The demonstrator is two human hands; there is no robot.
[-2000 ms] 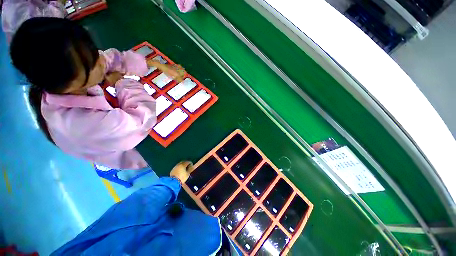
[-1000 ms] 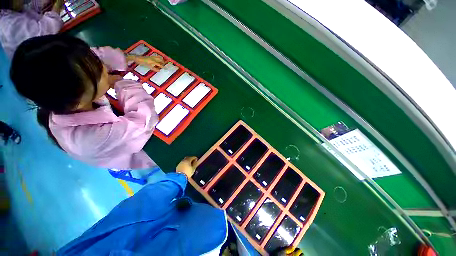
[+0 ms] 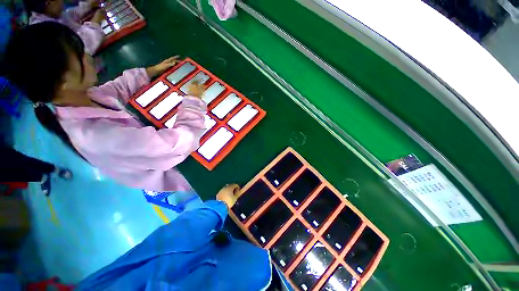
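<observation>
An orange-pink phone tray [image 3: 259,233] lies on the green bench before me, tilted in the picture, its near end cut off by the bottom edge. Black glossy phones [image 3: 253,200] with small white marks fill the slots in view, in two rows. Light glares off those nearest the bottom. My left hand [image 3: 229,195], in a blue sleeve, has its fingers curled on the tray's far left corner; the fingertips are partly hidden. My right hand is not in view.
A person in a pink smock [image 3: 122,142] works at a red tray [image 3: 211,163] of white and silver phones beyond mine. Another person and red tray [image 3: 134,24] are farther back. A rail runs along the right, beside a printed sheet [image 3: 441,193].
The view has shifted, so the trays appear farther right. Yellow-covered fingertips at the bottom edge one second ago are out of view. The neighbour's hands have moved apart over the red tray.
</observation>
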